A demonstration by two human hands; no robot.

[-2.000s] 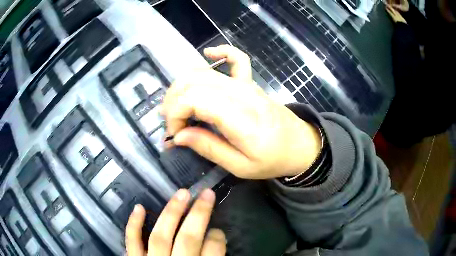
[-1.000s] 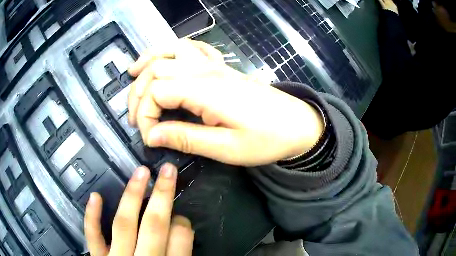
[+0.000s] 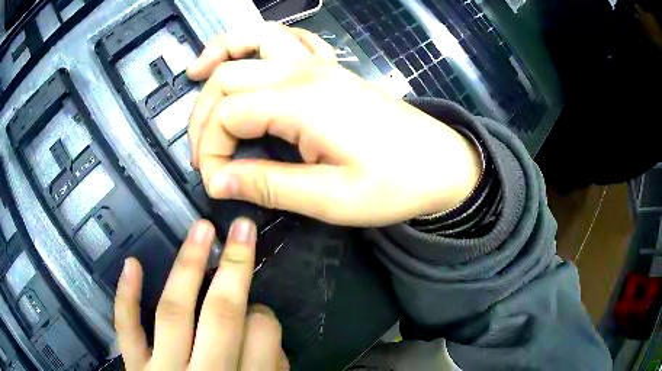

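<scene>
A black phone housing (image 3: pixel 161 93) with pale cut-outs lies in the whitish tray (image 3: pixel 120 138); its lower end is hidden under my right hand. My right hand (image 3: pixel 312 134) is over it, fingers curled and thumb tip near the index finger. Whether anything is between them is hidden. My left hand (image 3: pixel 199 297) enters from the bottom edge, palm down, with spread fingertips at the near end of the housing, just below my right thumb. Another housing (image 3: pixel 69 170) lies to the left.
More housings lie at the far left and upper left. Black gridded sticker sheets (image 3: pixel 435 65) lie beyond my right hand. A light-edged smartphone (image 3: pixel 294 10) shows at the top edge. Another person's dark clothing (image 3: pixel 595 94) is at the right. A red object (image 3: pixel 636 298) is at the lower right.
Both hands have shifted left in view since the earliest frame. My right fingers are curled closer together over the housing. The smartphone was uncovered, then moved mostly out at the top as the view shifted.
</scene>
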